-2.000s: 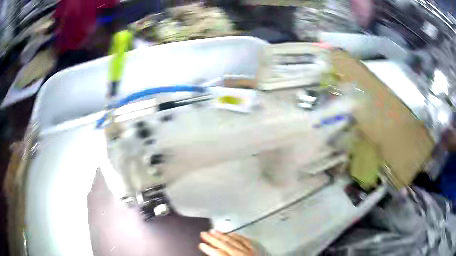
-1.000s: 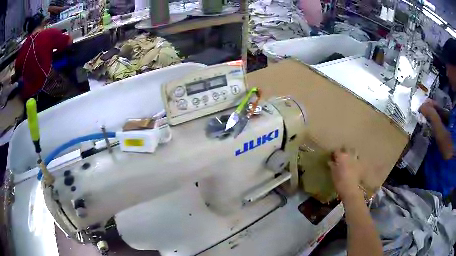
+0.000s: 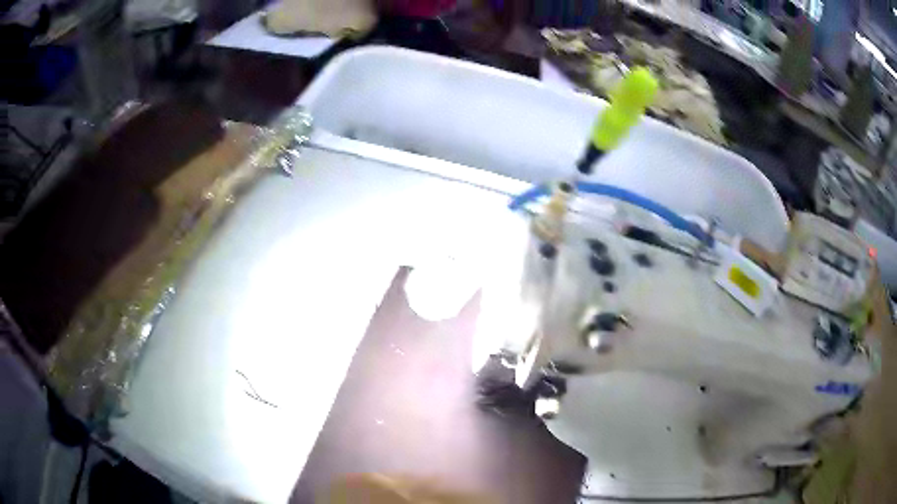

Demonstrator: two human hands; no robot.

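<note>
A dark brown garment panel (image 3: 403, 413) lies on the white table under the head of the off-white sewing machine (image 3: 669, 325). Its left edge runs diagonally. A pale rounded shape (image 3: 443, 288) shows at the panel's far end in strong glare. The needle area (image 3: 511, 374) is dark and blurred. A tan-orange blur (image 3: 393, 488) lies over the panel at the bottom edge. It may be part of my right hand or a piece, and I cannot tell if it holds anything. My left hand is not in view.
A dark brown stack (image 3: 89, 207) lies on cardboard at left, with shiny plastic (image 3: 148, 315) along the edge. A white trough (image 3: 551, 128) is behind. A yellow-green screwdriver (image 3: 625, 108) stands by the machine head. A small white box (image 3: 745, 283) and the control panel (image 3: 834, 261) are at right.
The view has swung left, so the machine now sits at right and the table's left side shows. My right hand has left the olive stack at the machine's right end.
</note>
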